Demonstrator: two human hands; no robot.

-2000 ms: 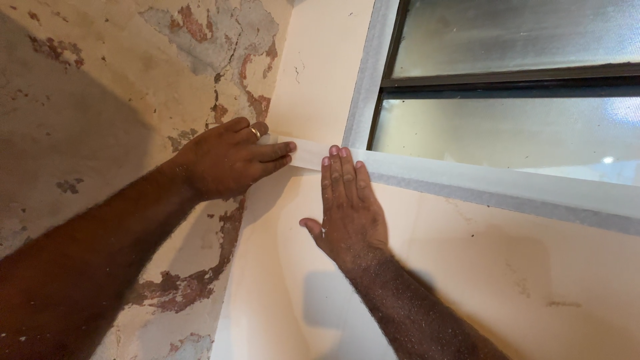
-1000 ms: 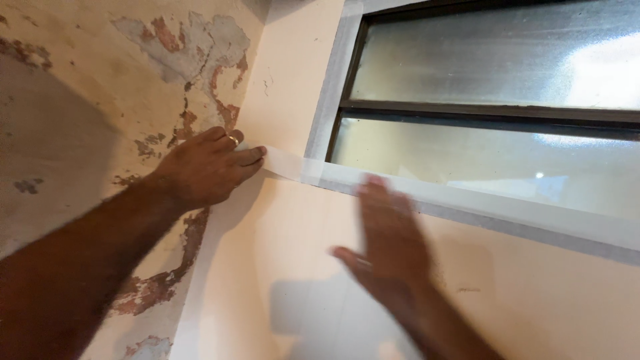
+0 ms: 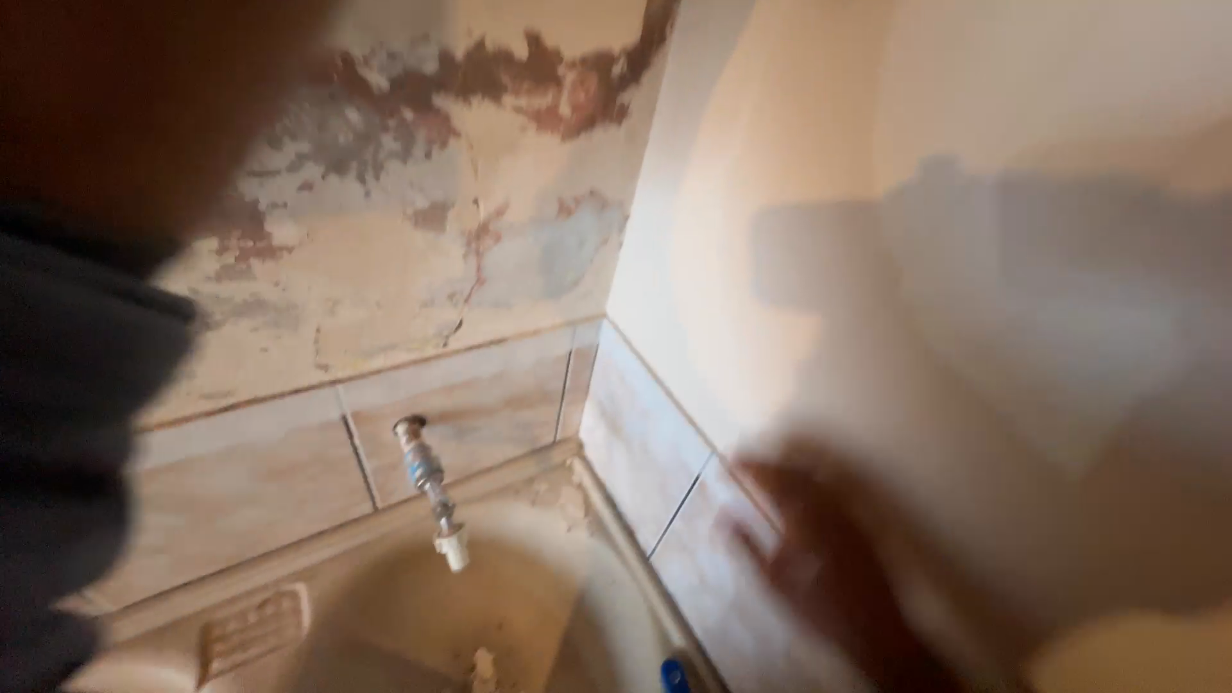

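My right hand (image 3: 813, 539) is a dark blur near the tiled lower wall at the right of the sink; whether it touches the wall or holds anything cannot be told. Of my left side, only a blurred raised arm (image 3: 154, 106) and a dark sleeve (image 3: 77, 385) show at the left edge, with the hand out of view. Below, a metal tap with a white plastic end (image 3: 428, 486) sticks out from the tiles over a beige sink (image 3: 491, 597). A blue object (image 3: 674, 676) lies at the sink's right rim, partly cut off.
Peeling plaster (image 3: 462, 192) covers the left wall above a row of tiles (image 3: 260, 481). The smooth pale wall (image 3: 770, 241) meets it at a corner and bears shadows. A ribbed soap recess (image 3: 255, 630) is at the sink's left.
The view has swung down from the window to the sink. My left hand, earlier at the strip of tape by the wall corner, has left the view. My right hand is now low, near the tiles.
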